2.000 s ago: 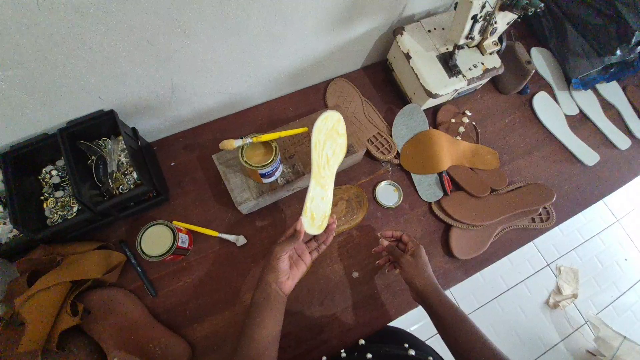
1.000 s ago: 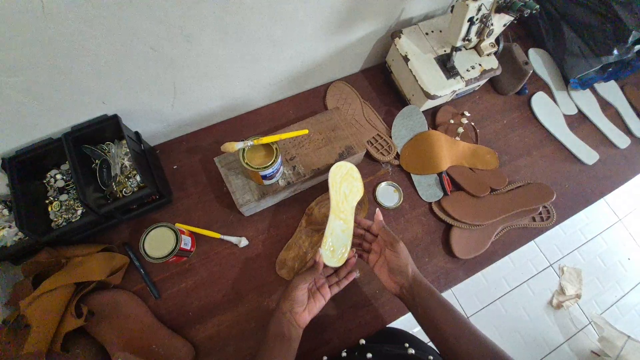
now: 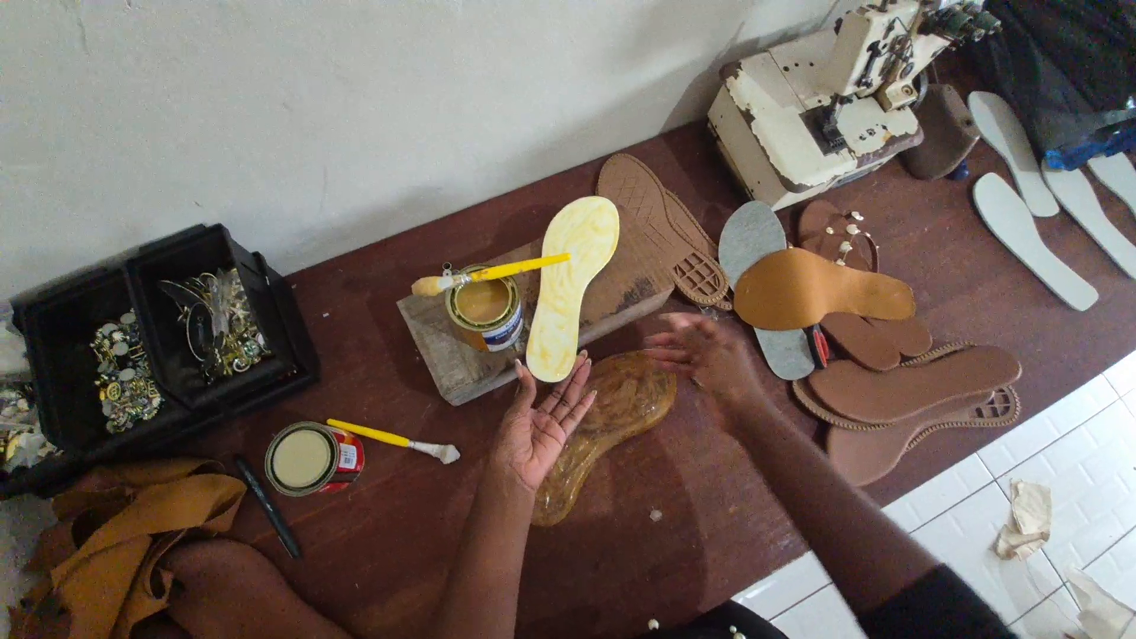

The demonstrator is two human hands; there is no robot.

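Note:
My left hand (image 3: 543, 422) is under the heel end of a pale insole (image 3: 577, 275) coated with a yellowish, glossy layer, and holds it up near the wooden block. To its right, my right hand (image 3: 706, 355) is slightly blurred, fingers spread, holding nothing that I can see. Below the hands, a brown sole-shaped piece (image 3: 621, 399) with a shiny wet-looking surface lies on the table, partly behind my left hand. An open can of amber glue (image 3: 486, 311) stands on the wooden block (image 3: 461, 377), a yellow-handled brush (image 3: 506, 268) across its rim.
Left are a second open can (image 3: 306, 457), another yellow-handled brush (image 3: 382, 432), a black marker (image 3: 266, 506), leather scraps (image 3: 115, 541) and black bins (image 3: 142, 337) of metal ornaments. Right are patterned soles (image 3: 639, 204), a tan leather insole (image 3: 799, 288), brown soles (image 3: 914, 382), grey-white insoles (image 3: 1034, 240) and a sewing machine (image 3: 799, 106).
My left hand has raised the coated insole up toward the block and can. My right hand has moved away from it; a second ago both hands were close around its lower end.

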